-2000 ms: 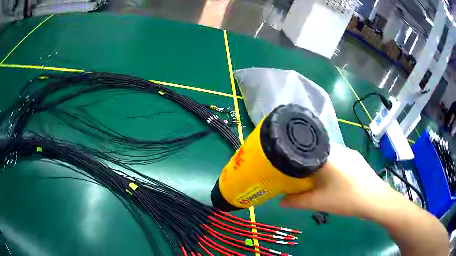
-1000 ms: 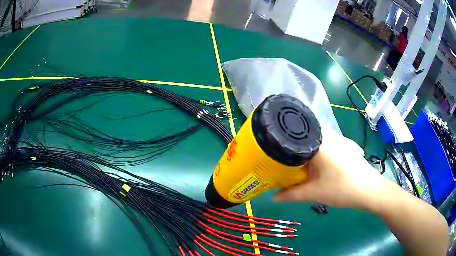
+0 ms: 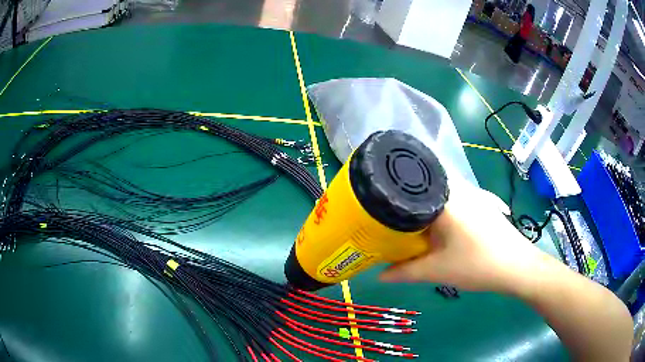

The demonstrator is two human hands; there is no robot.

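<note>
My right hand [image 3: 452,247] is closed round the handle of a yellow heat gun [image 3: 353,219]. Its round black vented cap faces me and its black collar points down-left at the harness; the nozzle tip is hidden. The black wire harness [image 3: 191,276] loops across the table from the left. Below the gun's front it fans out into several red-sleeved leads [image 3: 325,319] with white and silvery tips. Yellow tabs sit on the bundle. My left hand is not in view.
A cloudy plastic bag [image 3: 396,106] lies behind the gun. A white power strip [image 3: 530,134] with a black plug, a blue bin [image 3: 608,219] of black parts and small black pieces [image 3: 447,290] are at the right. A person [image 3: 522,32] in red is far back on the green table's [image 3: 177,56] far side.
The whole scene has shifted slightly left in view, with the harness and gun keeping nearly the same relation. A distant person in red has come into view. The grip is unchanged.
</note>
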